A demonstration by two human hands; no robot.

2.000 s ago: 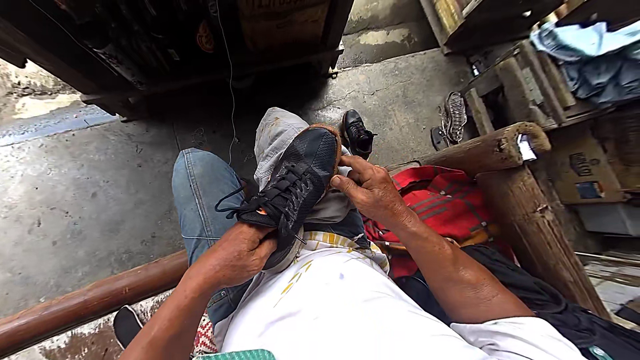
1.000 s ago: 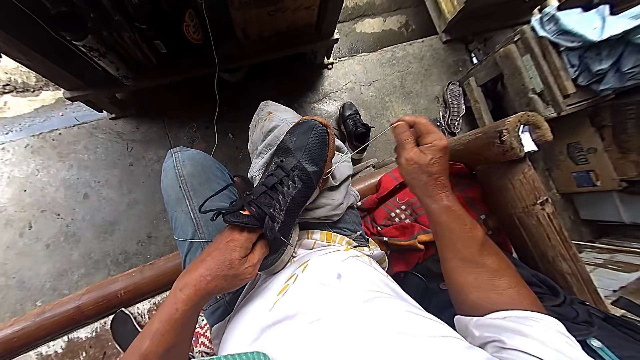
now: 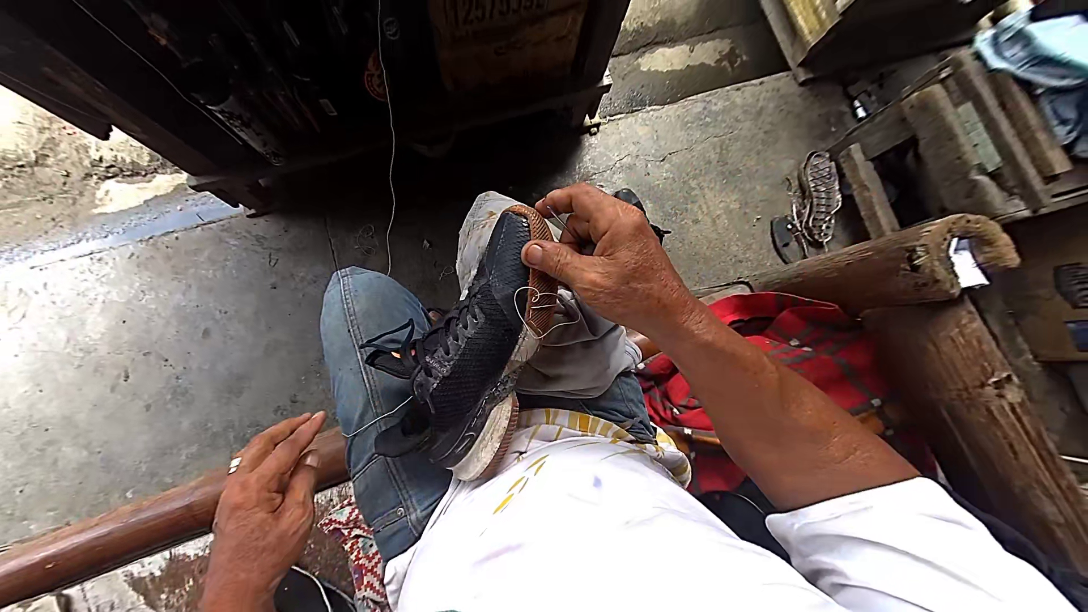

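A black mesh sneaker (image 3: 472, 344) with black laces and a brown rubber sole edge rests on a grey cloth (image 3: 582, 353) across my lap, its toe pointing away. My right hand (image 3: 599, 251) pinches the sole edge near the toe, with a thin metal tool, perhaps a needle or awl, between thumb and fingers. Pale thread (image 3: 535, 310) loops out of the sole edge just below that hand. More thread runs from the shoe opening toward my left hand (image 3: 268, 493), which is off the shoe at the left, its fingers extended; whether it holds the thread cannot be told.
A wooden rail (image 3: 161, 518) crosses at the left, and a worn wooden post (image 3: 977, 408) stands at the right beside a red checked cloth (image 3: 756, 340). A dark cabinet (image 3: 510, 42) stands ahead. Another shoe (image 3: 820, 200) lies on the concrete floor (image 3: 705, 170) near wooden planks.
My left hand has come out of the shoe opening and moved left. My right hand, drawn away to the right with thread one second ago, is back at the sole edge.
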